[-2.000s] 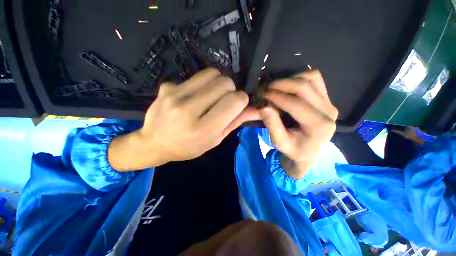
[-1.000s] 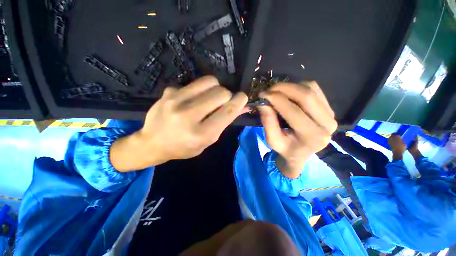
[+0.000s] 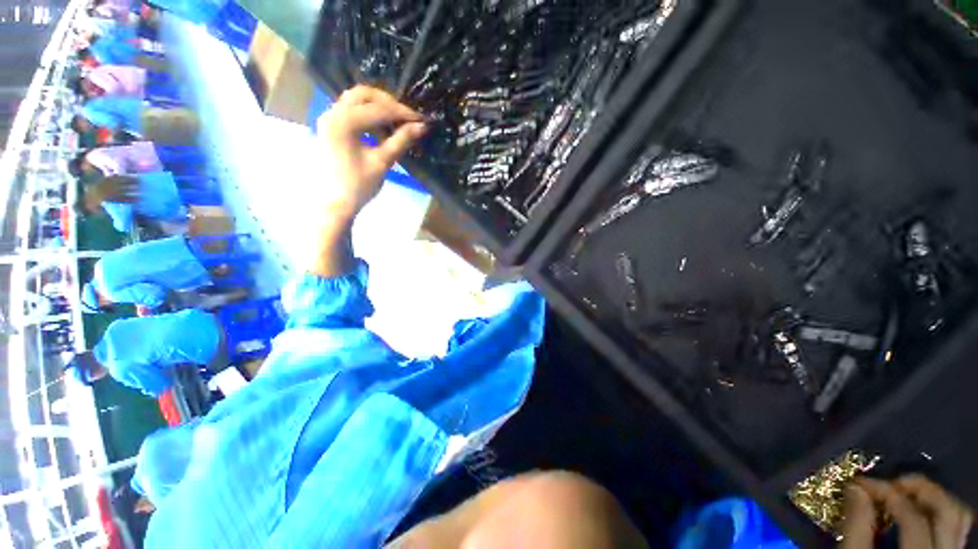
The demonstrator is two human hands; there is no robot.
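My left hand (image 3: 365, 145) is raised at the near edge of the left tray compartment (image 3: 416, 48). Its thumb and forefinger are close together beside the piled black plastic parts (image 3: 504, 139); whether a part is between the fingertips cannot be told. My right hand (image 3: 906, 517) is cut off by the bottom edge at the lower right. Its fingertips are at the heap of gold brass pins (image 3: 831, 491), and what they hold cannot be made out. Loose black parts (image 3: 788, 214) lie scattered in the middle tray compartment (image 3: 643, 375), with a few tiny bright strays.
A raised tray divider (image 3: 633, 123) runs between the left and middle compartments. Cardboard boxes (image 3: 281, 73) stand beyond my left hand. Several people in blue smocks (image 3: 161, 349) sit along the far left. My blue sleeve (image 3: 332, 413) hangs below the tray.
The view has turned towards the left, bringing the piled compartment and seated people into sight. My left hand has moved away from my right to that pile. My right hand now sits low at the gold heap.
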